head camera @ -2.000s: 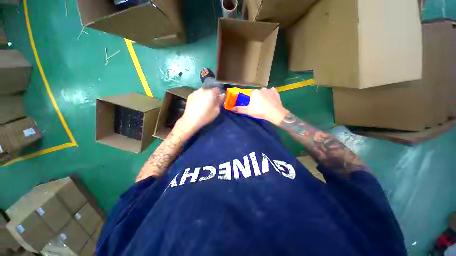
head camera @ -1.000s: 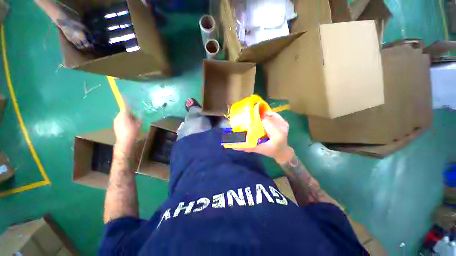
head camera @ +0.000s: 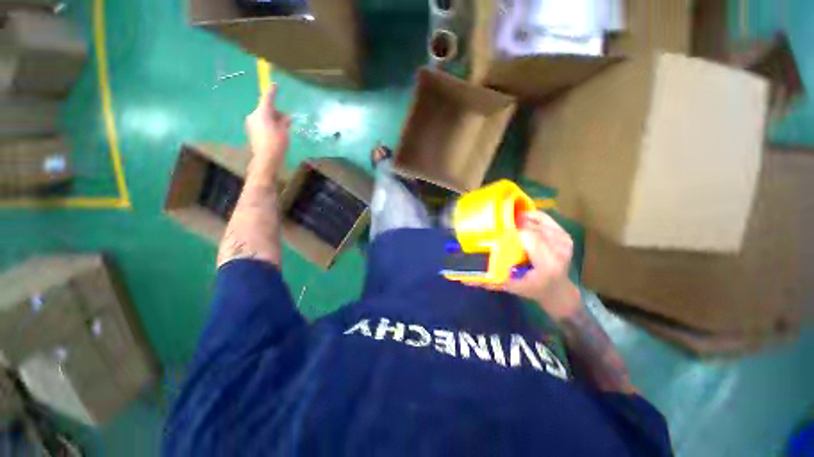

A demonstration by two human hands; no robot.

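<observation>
My right hand [head camera: 546, 256] holds the tape gun [head camera: 491, 223], yellow-orange with blue parts, in front of my body. My left hand [head camera: 268, 129] is stretched forward over the floor, index finger extended, with no thing seen in it; the other fingers are blurred. Two open cartons stand below and beside my left arm: one [head camera: 185, 185] partly hidden by the forearm, one [head camera: 332, 211] right of it, both with dark packed products in rows. An empty open carton [head camera: 455, 129] stands ahead of my foot, tilted in view.
A large carton [head camera: 303, 45] stands at the top left. A carton with white papers [head camera: 558, 27] and cardboard tubes [head camera: 443, 45] are at the top. Big cartons [head camera: 696, 152] and flat cardboard [head camera: 714, 286] lie right. Closed cartons [head camera: 71, 321] stand at the lower left.
Both hands were together at the tape gun; the left hand let go and moved left and forward. The right hand still holds the gun. The view has shifted and the empty carton appears turned.
</observation>
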